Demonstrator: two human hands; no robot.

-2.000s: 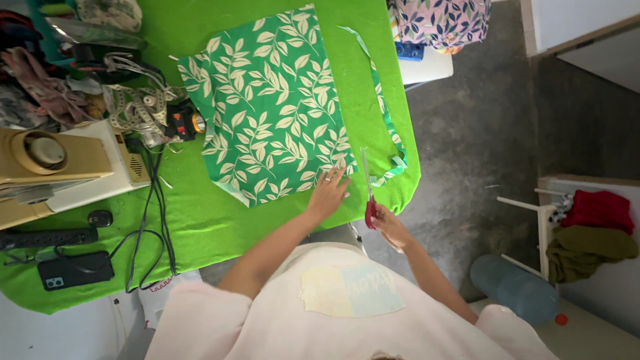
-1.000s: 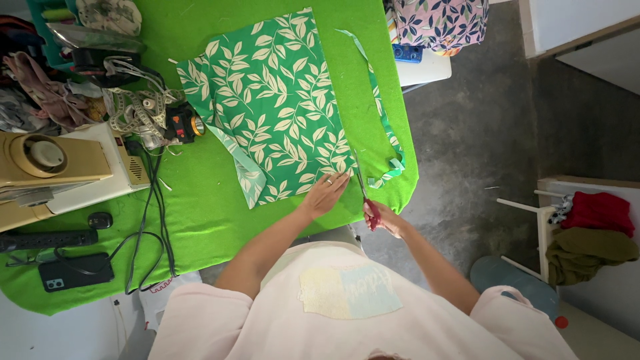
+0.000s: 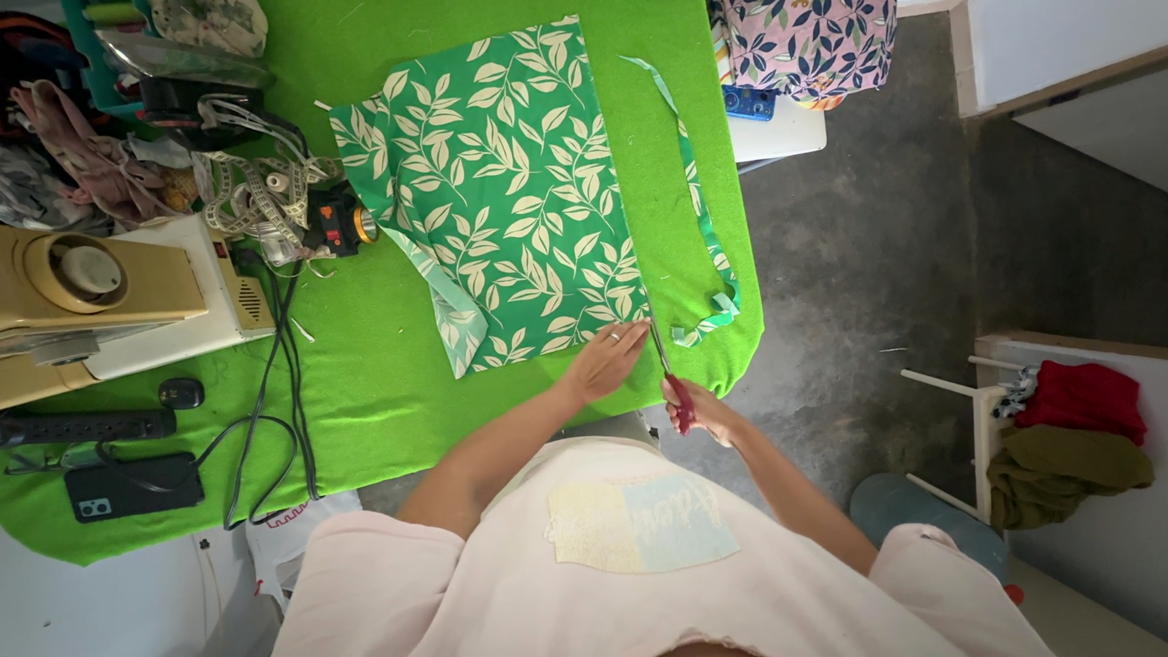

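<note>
Green leaf-print fabric (image 3: 520, 201) lies on a table with a bright green cover, its lower left edge folded over. My left hand (image 3: 606, 363), with a ring on one finger, rests flat on the fabric's lower right corner. Scissors with red handles (image 3: 681, 403) are in my right hand (image 3: 707, 412), just past the table's near edge. Their blades point up along the fabric's right edge by my left fingertips; whether they touch the cloth is hard to tell. To the right of the fabric lies a narrow strip of the same print (image 3: 698, 201), curled at its lower end.
A sewing machine (image 3: 100, 283), black cables (image 3: 292, 392), a smartphone (image 3: 134, 486) and a power strip (image 3: 87, 426) are at the left. Above them lie a tape measure (image 3: 219, 196) and a headlamp (image 3: 342, 224). Folded patterned cloth (image 3: 808, 46) sits beyond the table's right edge.
The scissors have shifted from beside the strip to the fabric's right edge, blades now against or near its corner. The fabric's lower left edge has folded over more than two seconds ago.
</note>
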